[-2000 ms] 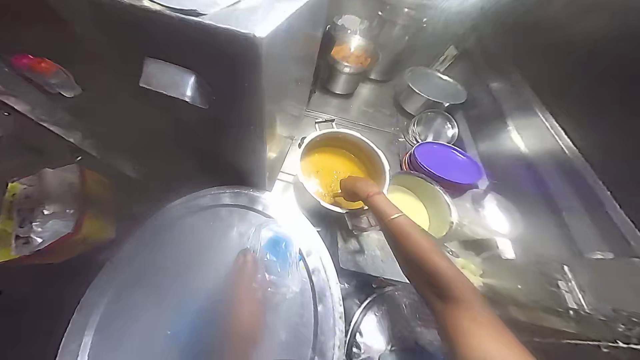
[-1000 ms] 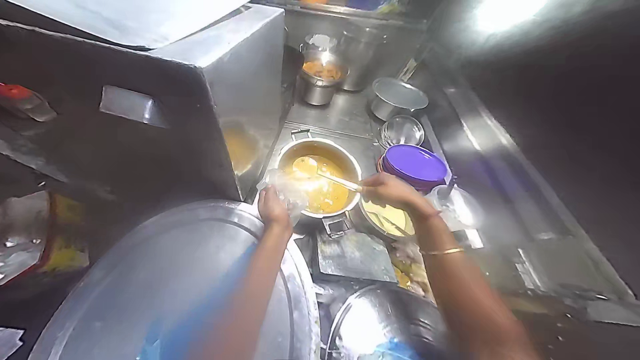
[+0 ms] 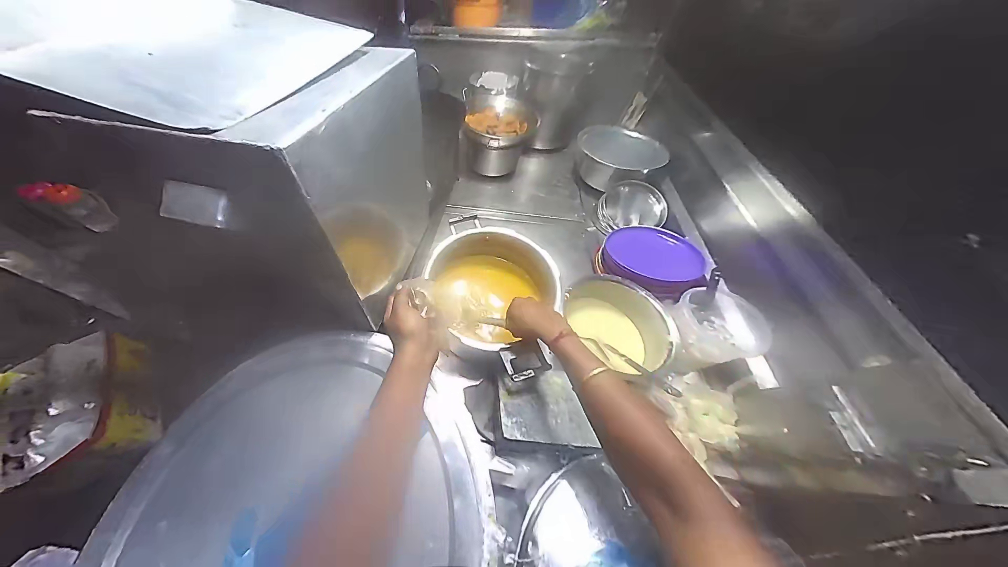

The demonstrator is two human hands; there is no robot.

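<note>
A metal pot with two handles (image 3: 551, 268) holds yellow-orange liquid. My right hand (image 3: 534, 319) is closed on a utensil handle (image 3: 492, 321) that reaches into the liquid; its far end is hidden. At the pot's left rim my left hand (image 3: 413, 315) grips a clear plastic bag or container, blurred by glare, that tilts over the pot. Just right of the pot stands a bowl of pale yellow batter-like liquid (image 3: 606, 327) with a metal utensil lying in it. Purple plates (image 3: 657, 256) are stacked behind that bowl.
A large round metal lid (image 3: 283, 441) lies at the lower left. A steel box-like unit (image 3: 354, 157) rises left of the pot. Farther back are a small pot of orange food (image 3: 496, 146) and a metal pan (image 3: 622, 153). A clear plastic tub (image 3: 720, 327) stands at the right.
Two seconds ago one hand was at the pot and the other blurred over the large lid. The left hand has come to the pot's left rim with the clear plastic item.
</note>
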